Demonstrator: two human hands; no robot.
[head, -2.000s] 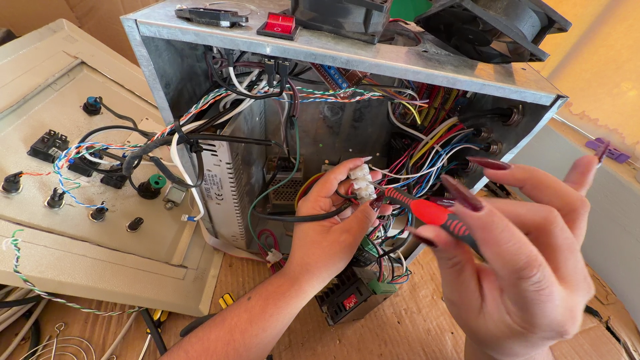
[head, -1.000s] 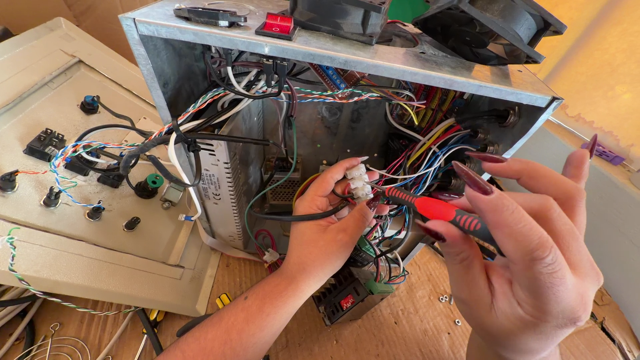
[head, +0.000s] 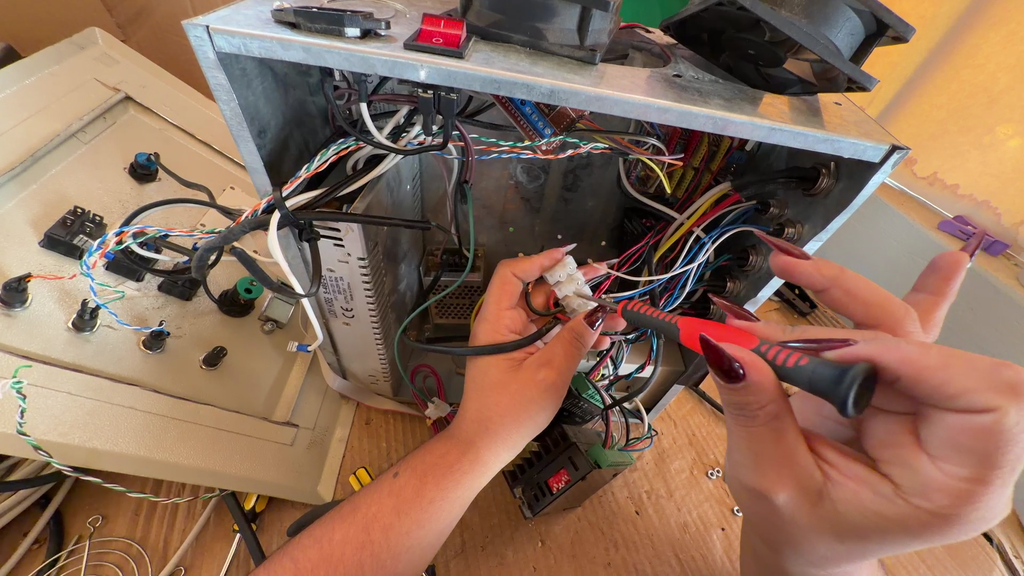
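My left hand (head: 524, 344) grips a white screw terminal block (head: 566, 280), with wires and a black cable running into it. A red and black screwdriver (head: 720, 340) points left, its tip end at the block's lower part. The fingers of my right hand (head: 856, 400) are around the screwdriver's handle, with one finger raised. Behind the hands stands an open metal enclosure (head: 560, 80), with bundled coloured wires (head: 696, 232) at its right side and a perforated metal power supply (head: 356, 304) at its left.
A beige panel (head: 240, 400) with switches and connectors leans at left, joined by cables. Two black fans (head: 788, 44) and a red rocker switch (head: 440, 34) sit on the enclosure. Below is a black module (head: 556, 472). Small nuts (head: 714, 474) lie on the wooden table (head: 672, 520).
The screwdriver's handle has turned a little and the fingers of my right hand have shifted around it. My left hand keeps its hold on the terminal block.
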